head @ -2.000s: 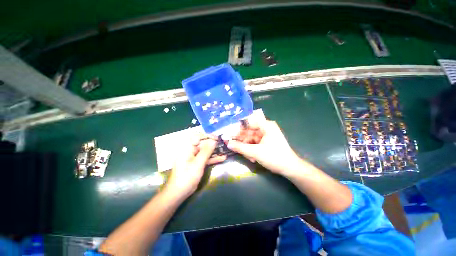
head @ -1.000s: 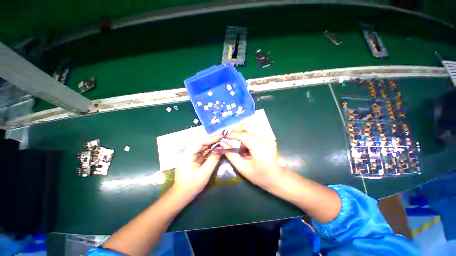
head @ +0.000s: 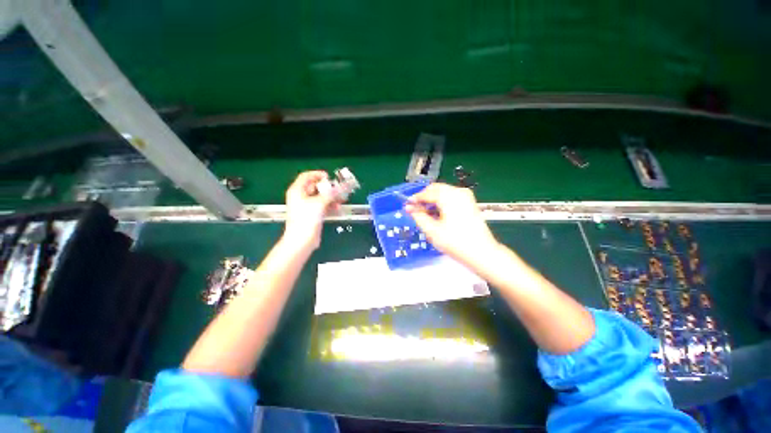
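Observation:
My left hand (head: 306,203) is raised over the metal rail and holds a small silver and dark circuit board assembly (head: 345,183). My right hand (head: 448,216) is over the right part of the blue parts bin (head: 390,254), fingers pinched around what looks like a slim pale tool (head: 404,197); its tip is blurred. Small white pieces (head: 401,253) lie loose in the bin. The white sheet (head: 372,286) lies in front of the bin, with yellow tape pieces (head: 351,324) on a glossy clear sheet below it.
A board pile (head: 226,282) lies at left, beside a black tray stack (head: 72,279). A clear blister tray with orange-copper parts (head: 664,296) is at right. Conveyor carriers (head: 425,158) and loose boards (head: 574,157) lie on the green belt behind the pale rail (head: 533,211). A slanting pale post (head: 135,110) stands at upper left.
My hands have parted from the white sheet. The left has moved up and left with the board, the right up over the bin. The view has tilted up, and the yellow tape sheet is uncovered.

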